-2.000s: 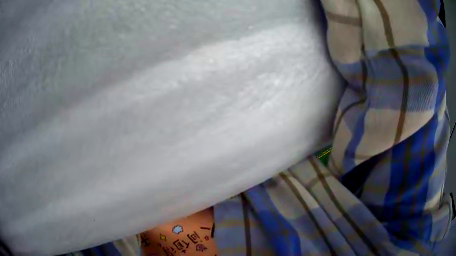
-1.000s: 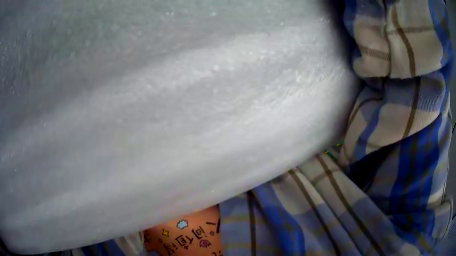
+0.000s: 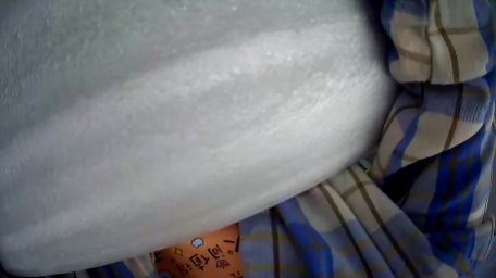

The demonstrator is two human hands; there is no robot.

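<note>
A wide white sheet-like surface (image 3: 206, 130), likely the bench cover, fills most of the view. Its lower edge curves from the bottom left up to the right. Neither of my hands is in view. No held part or tool shows.
My plaid sleeve (image 3: 435, 119) in blue, beige and brown is bent along the right side. Plaid cloth (image 3: 304, 233) and an orange printed garment (image 3: 198, 255) show below the white edge. A small green bit (image 3: 364, 165) shows between the white edge and the sleeve.
The plaid sleeve at the right has shifted a little to the right, and more of the white surface shows beside it. The green bit looks smaller.
</note>
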